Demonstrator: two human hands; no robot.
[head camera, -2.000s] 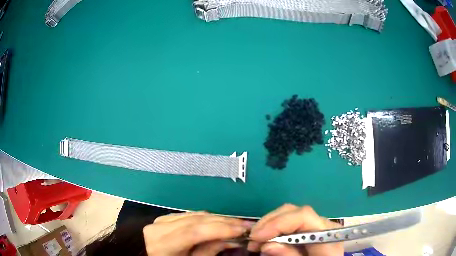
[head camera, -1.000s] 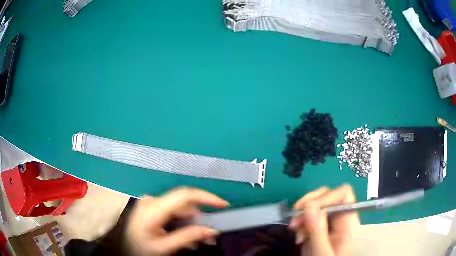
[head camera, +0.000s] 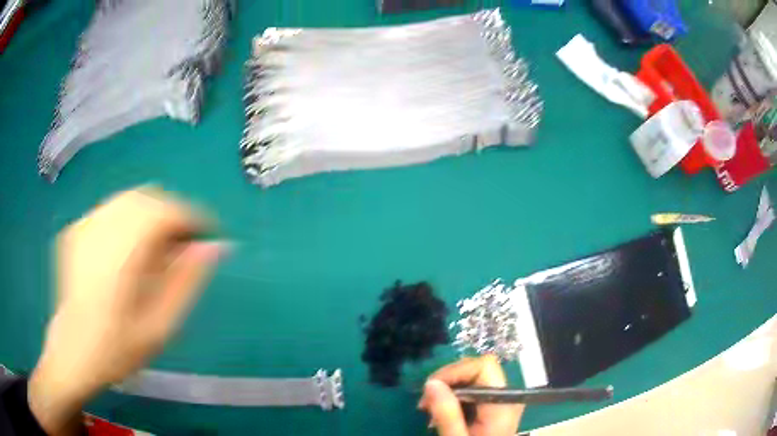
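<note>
My left hand (head camera: 132, 289) is blurred, raised over the left side of the green table. Its thumb and fingertips are slightly apart and I see nothing between them. My right hand (head camera: 469, 396) holds the tweezers (head camera: 545, 394) at the front edge, just below the small pieces. Mesh bands (head camera: 230, 390) lie at the lower left, with two connector ends close together; their left part is behind my left hand. The black insert pile (head camera: 403, 332) and the silver piece pile (head camera: 487, 321) lie side by side, left of the glossy black pad (head camera: 609, 306).
A wide stack of mesh bands (head camera: 392, 94) lies at the back centre, and another group (head camera: 141, 68) at the back left. At the right are a red holder (head camera: 677, 81), a white strip (head camera: 601, 75), a yellow small tool (head camera: 682, 219) and a blue object (head camera: 652, 17).
The band between my hands is gone from them, and a second connector end shows beside the lying one. My left hand has moved up and left. The view has shifted, showing more of the stacks.
</note>
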